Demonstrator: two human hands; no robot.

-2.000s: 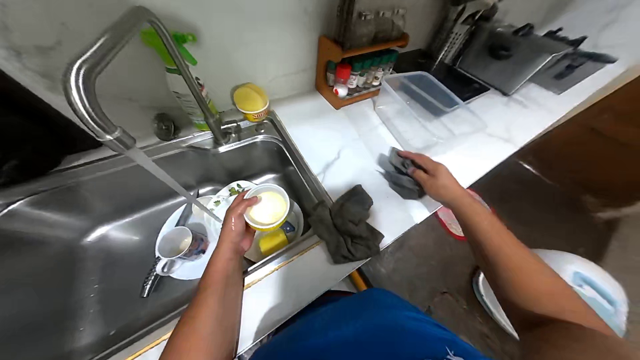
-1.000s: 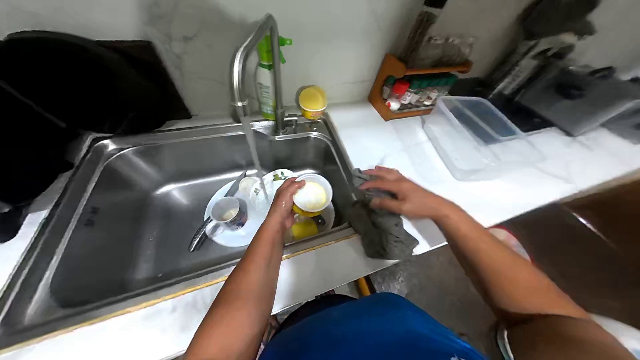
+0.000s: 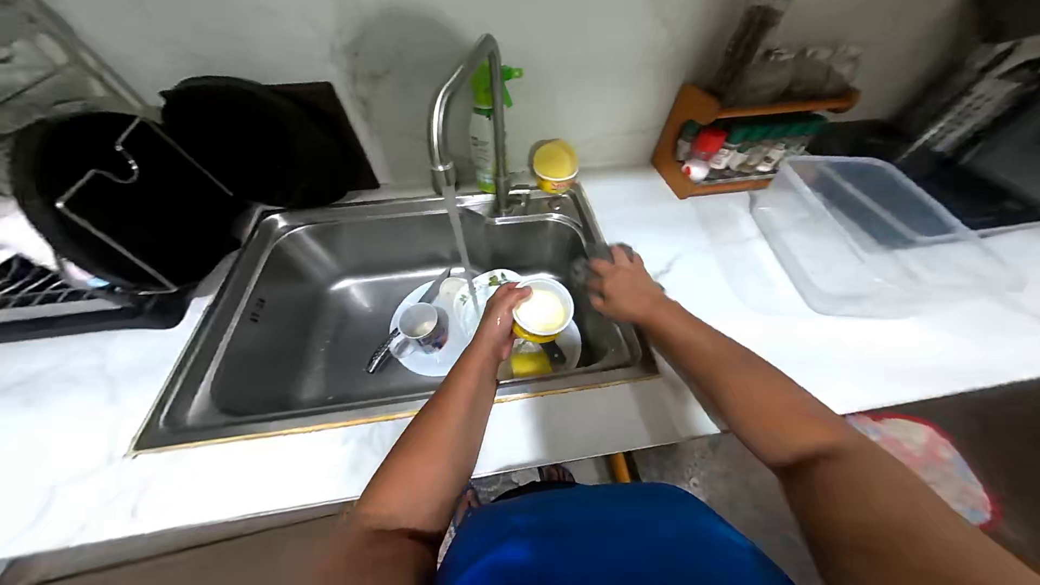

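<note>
My left hand (image 3: 502, 315) grips a small white-and-yellow tub (image 3: 543, 309) over the right part of the steel sink (image 3: 325, 349). My right hand (image 3: 624, 284) holds a dark grey cloth (image 3: 591, 268), blurred, at the sink's right rim. Water runs from the faucet (image 3: 440, 146) onto dishes in the basin. A mug (image 3: 421, 327) stands on a white plate (image 3: 431, 366), beside a knife with a dark handle (image 3: 380, 353). A plate with a leaf pattern (image 3: 497, 278) is partly behind my left hand. Below the tub is a yellow sponge (image 3: 531, 363).
Behind the sink are a green spray bottle (image 3: 483, 138) and a yellow tub (image 3: 556, 166). To the right stand a wooden spice rack (image 3: 686, 154) and a clear plastic container (image 3: 845, 244). Black pans (image 3: 106, 211) and a dish rack (image 3: 32, 284) are at the left.
My right hand has moved left with the grey cloth, from the counter to the sink's right edge. My left hand still holds the tub. The view has swung left.
</note>
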